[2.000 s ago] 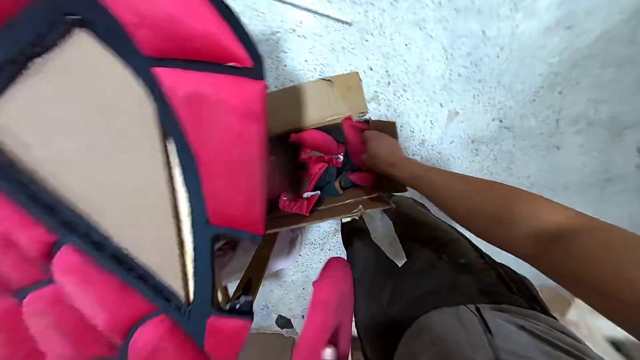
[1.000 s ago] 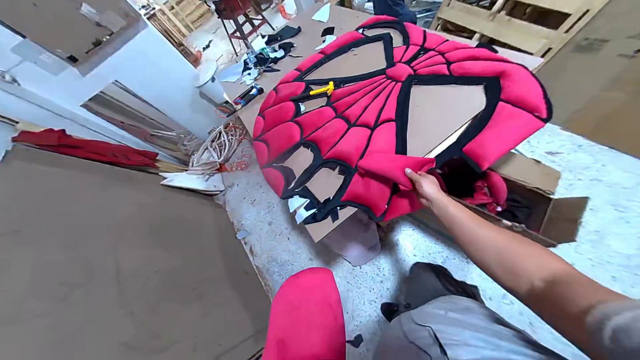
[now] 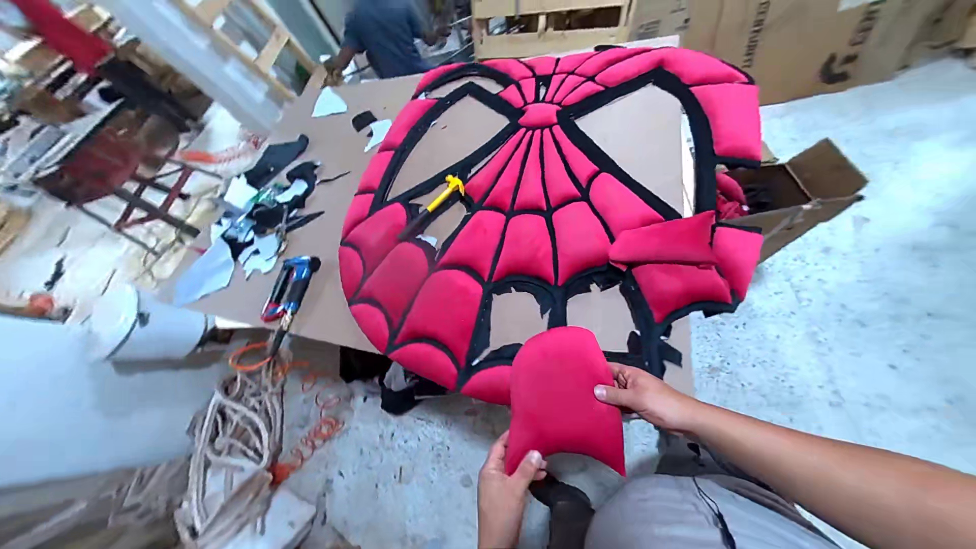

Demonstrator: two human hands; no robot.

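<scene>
Between my two hands is a padded red fabric panel (image 3: 566, 396). My left hand (image 3: 512, 479) pinches its lower left corner, thumb on top. My right hand (image 3: 639, 393) grips its upper right edge. Just beyond lies a large padded red-and-black mask-shaped piece (image 3: 534, 229) with a web pattern, its two eye areas uncovered and a pair of unpadded openings near its lower edge. A loose red panel (image 3: 665, 242) rests on its right side. A yellow-headed hammer (image 3: 446, 194) lies on its left part.
The work table (image 3: 324, 305) carries a blue-and-red air stapler (image 3: 291, 288) and fabric scraps (image 3: 263, 217). An open cardboard box (image 3: 808, 194) stands at the right. Coiled hose (image 3: 229, 450) hangs at the left above a floor with debris. A person (image 3: 385, 38) is at the far side.
My right hand has left the loose panel on the mask piece and now holds the panel in front of me, together with my left hand. The view has swung toward the table.
</scene>
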